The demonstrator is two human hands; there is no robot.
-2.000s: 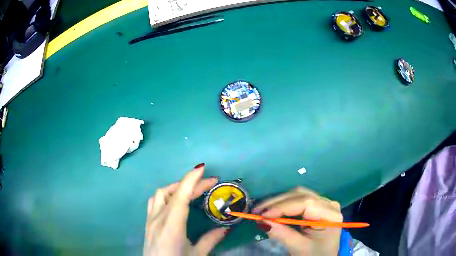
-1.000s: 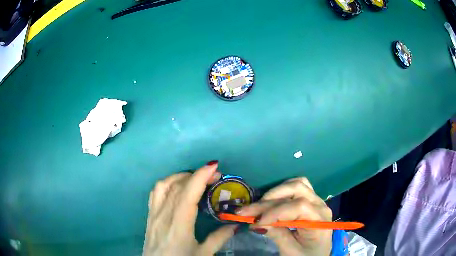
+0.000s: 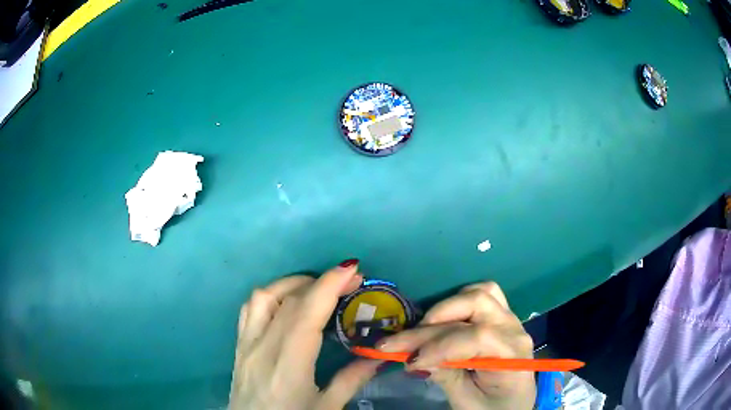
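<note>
A round dark watch case point(image 3: 375, 307) with a yellow inside lies on the mat at the bottom centre. A white patch and a small dark strip show inside it. My left hand point(image 3: 292, 344) grips the case's left side between thumb and forefinger. My right hand point(image 3: 469, 344) holds an orange pointed stick point(image 3: 513, 364) nearly level. The stick's left tip is at the lower left inside rim of the case. The right fingers touch or cover the case's right side.
On the green mat point(image 3: 264, 160) are a round circuit board module point(image 3: 377, 118) ahead, a crumpled white wipe point(image 3: 164, 196) left, a white scrap point(image 3: 483, 246), a second module point(image 3: 653, 86) and open cases point(image 3: 565, 8) far right. A person's lilac sleeve point(image 3: 689, 328) is at right.
Since two seconds ago the stick's tip has moved from the case's middle to its lower left rim. The case looks turned, its dark strip now lower. The view has shifted slightly.
</note>
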